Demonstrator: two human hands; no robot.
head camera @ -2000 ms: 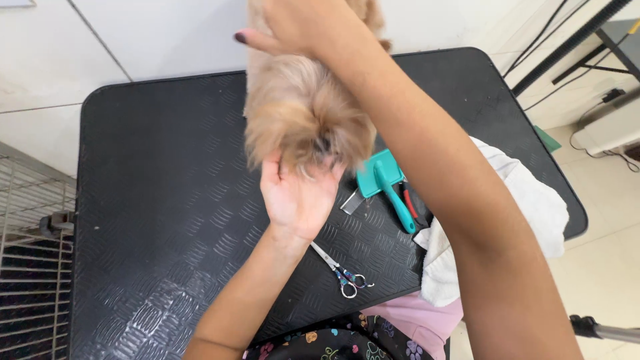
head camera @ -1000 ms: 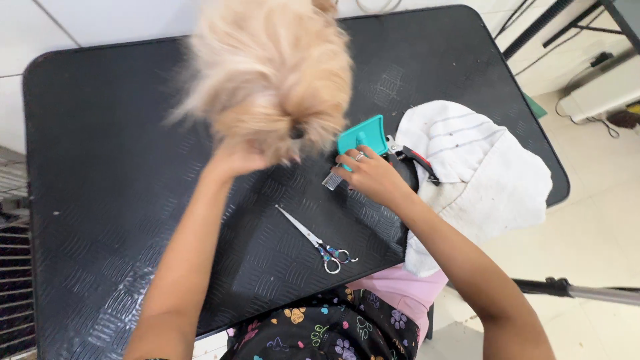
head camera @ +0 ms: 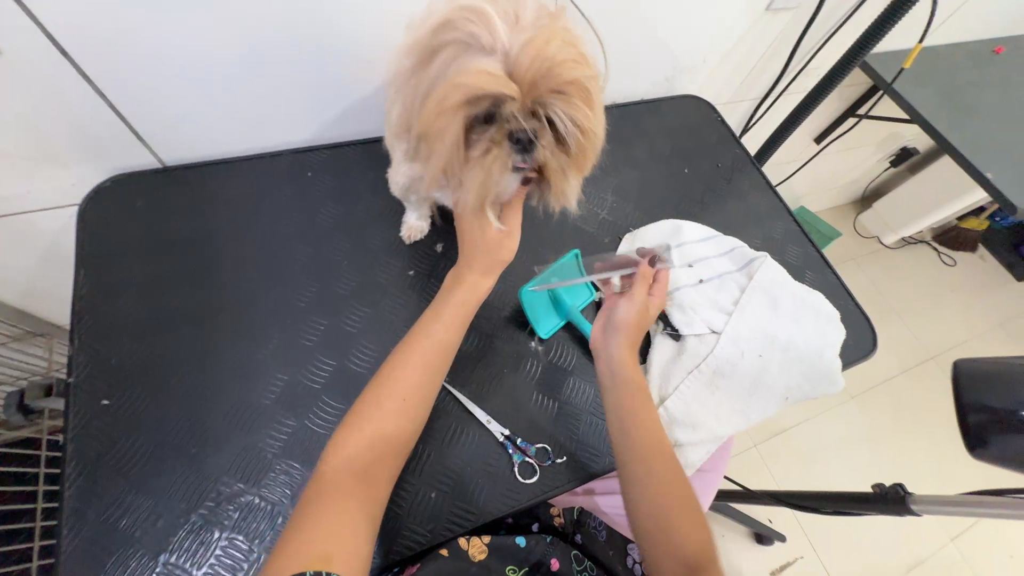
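A long-haired tan dog (head camera: 496,104) is at the far edge of the black grooming table (head camera: 200,320), its face toward me. My left hand (head camera: 488,232) cups the dog under its chin. My right hand (head camera: 632,308) holds a metal comb (head camera: 572,280), blurred by motion, above a teal slicker brush (head camera: 552,300). The brush lies on the table with its handle toward my right wrist. Nearer to me, between my forearms, lie grooming scissors (head camera: 500,432) with patterned handles.
A crumpled white towel (head camera: 736,336) covers the table's right side, with a black item partly hidden by its edge. A wire cage (head camera: 32,448) stands at the left. At the right are a ribbed black hose (head camera: 832,84), a stand's pole (head camera: 848,502) and another table (head camera: 960,104).
The comb, lying beside the brush before, is now lifted in my right hand. The dog's head has come up and its face shows. My left hand has moved from the head's lower side to under the chin.
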